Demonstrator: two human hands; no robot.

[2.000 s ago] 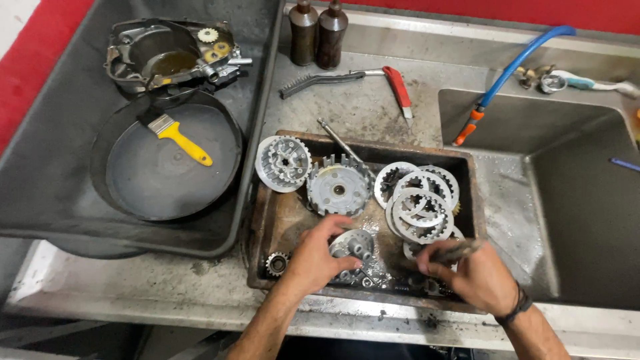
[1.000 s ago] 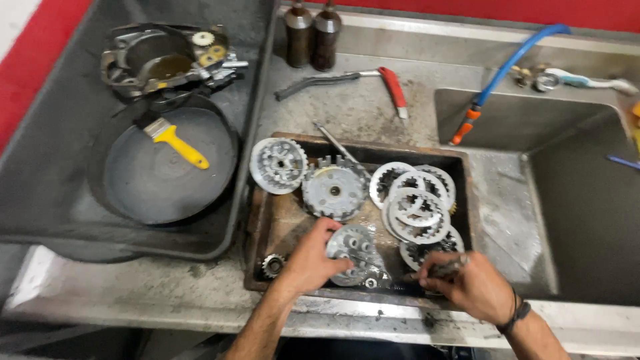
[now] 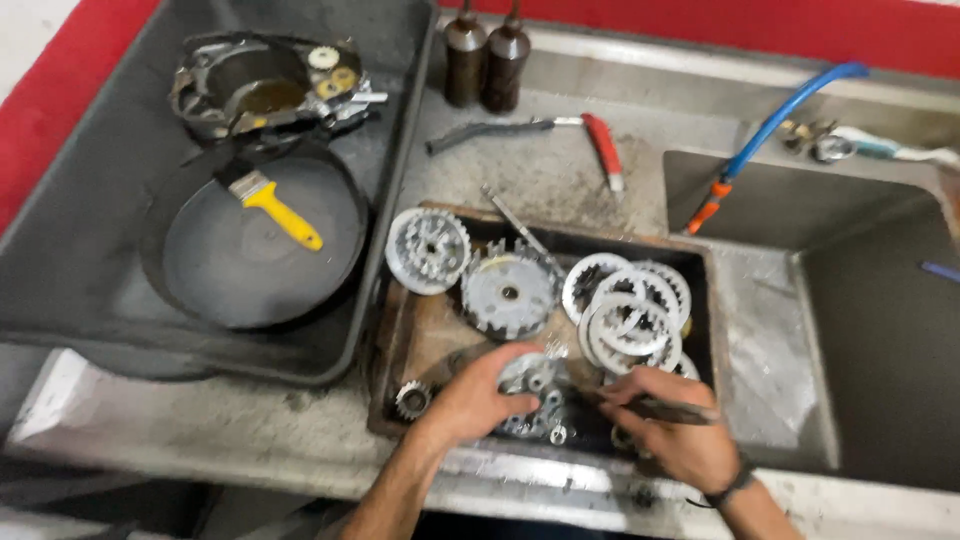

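My left hand (image 3: 480,397) grips a round metal clutch pressure plate (image 3: 534,375) by its edge, over the near part of a dirty metal tray (image 3: 405,330). My right hand (image 3: 667,420) is closed around a dark-handled tool (image 3: 671,409), likely a brush; its blurred tip points at the plate. Behind the hands lie a clutch basket (image 3: 510,292), a clutch hub (image 3: 428,251) and a thin metal rod (image 3: 525,231). Several clutch plates (image 3: 636,324) overlap at the tray's right. A small gear (image 3: 412,400) sits by the near left corner.
At left, a black tub (image 3: 247,360) holds a round pan (image 3: 225,300), a yellow-handled paintbrush (image 3: 283,217) and an engine casing (image 3: 262,82). Two dark bottles (image 3: 484,64) and a red-handled brush (image 3: 602,146) are behind the tray. A blue hose (image 3: 787,112) hangs into the sink (image 3: 885,315) at right.
My right hand has moved left, bringing the tool's tip to the plate. My left hand still holds the plate, which has shifted slightly in the grip.
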